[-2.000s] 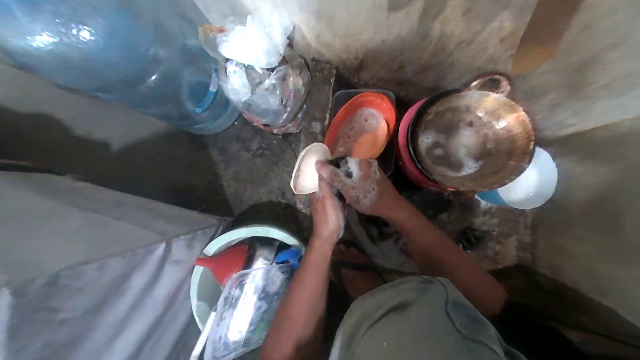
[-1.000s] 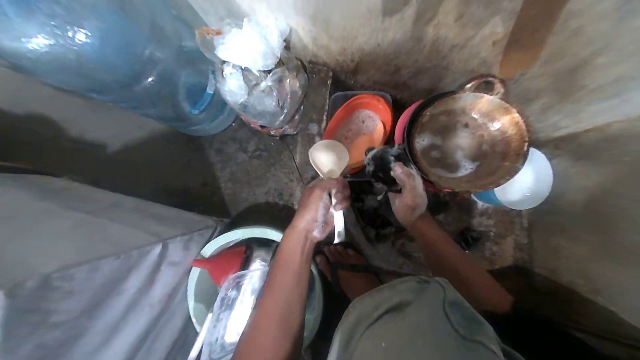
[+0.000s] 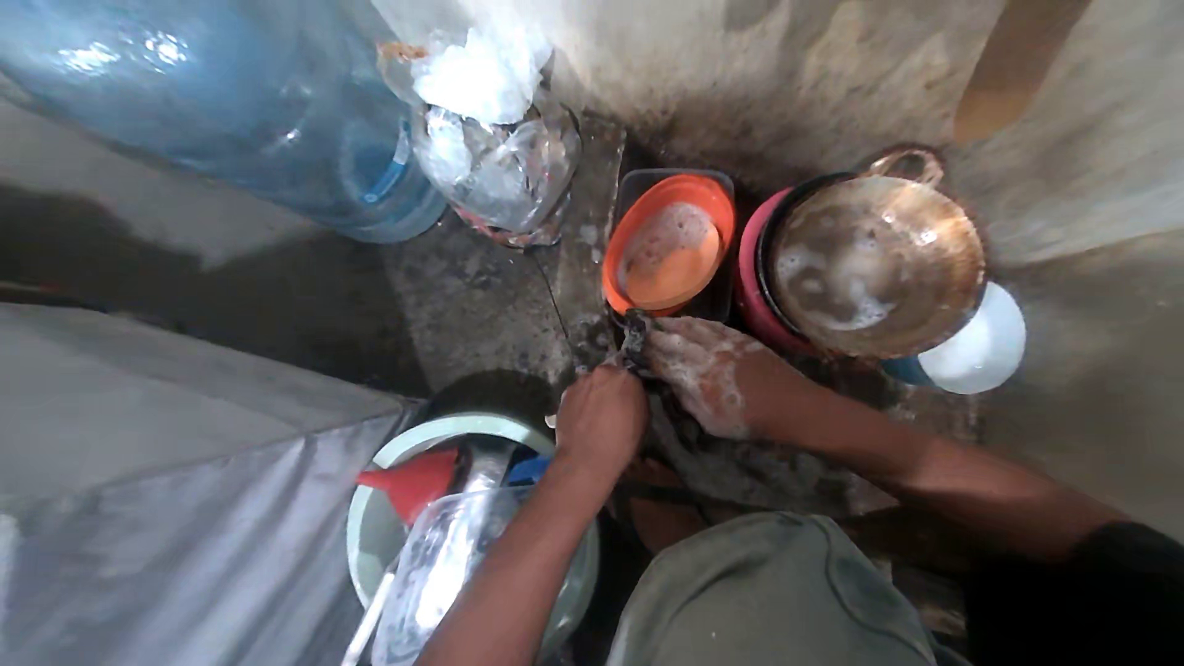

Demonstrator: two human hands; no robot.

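Observation:
My left hand [image 3: 603, 412] is closed around a pale ladle, of which only a small white bit [image 3: 551, 421] shows at the fingers' left side. My right hand [image 3: 708, 370], covered in suds, presses a dark scrubbing pad [image 3: 635, 340] against what my left hand holds. Both hands meet just below an orange plastic bowl [image 3: 613, 268] with soapy water in it. To the right of that bowl, a metal wok [image 3: 925, 314] with sudsy water rests on a black-rimmed pan and a red basin [image 3: 754, 287]. Most of the ladle is hidden by my hands.
A pale green tub [image 3: 363, 546] at lower left holds a red funnel [image 3: 421, 483] and clear plastic containers. Behind stand a big blue water bottle [image 3: 277, 120] and a stuffed plastic bag [image 3: 504, 171]. A white bowl [image 3: 985, 347] sits right of the wok, near the wall.
My right hand has moved left with the dark pad from beside the wok to my left hand. The ladle, plainly visible a second ago, is now mostly covered.

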